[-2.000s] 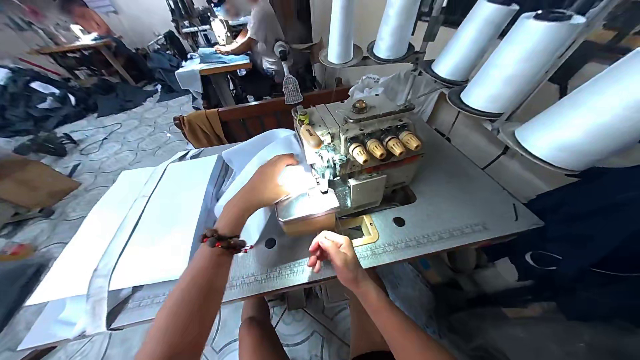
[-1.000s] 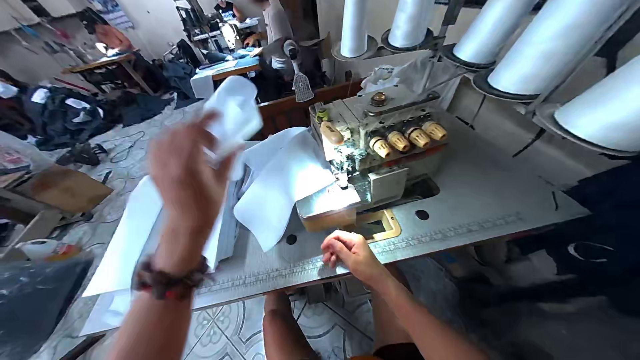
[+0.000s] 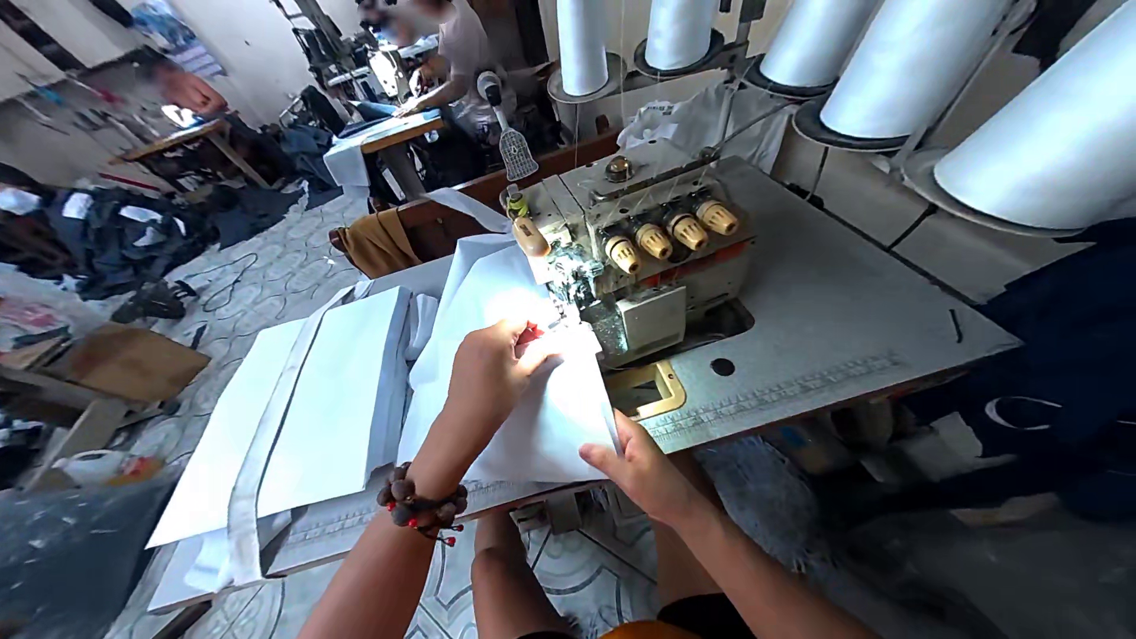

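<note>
A white fabric piece [image 3: 555,417] lies before the lit needle area of an overlock sewing machine [image 3: 657,213]. My left hand [image 3: 497,364], with a beaded bracelet at the wrist, pinches the fabric close to the presser foot. The right edge of the same piece is between the thumb and fingers of my right hand [image 3: 635,461], near the table's front edge. More white fabric [image 3: 484,275] spreads left of and behind the needle area. Further left, a stack of white cut pieces [image 3: 342,399] lies with a pale strip [image 3: 275,426] across it.
White thread cones [image 3: 794,44] stand on holders behind the machine. A brown cloth [image 3: 377,244] hangs over a wooden rail. Two people work at other sewing tables [image 3: 404,133] in the background. Dark garments [image 3: 133,231] lie on the tiled floor at left.
My left hand has come down from its raised place at left to the needle area. My right hand, near the table edge before, now holds the edge of a white piece.
</note>
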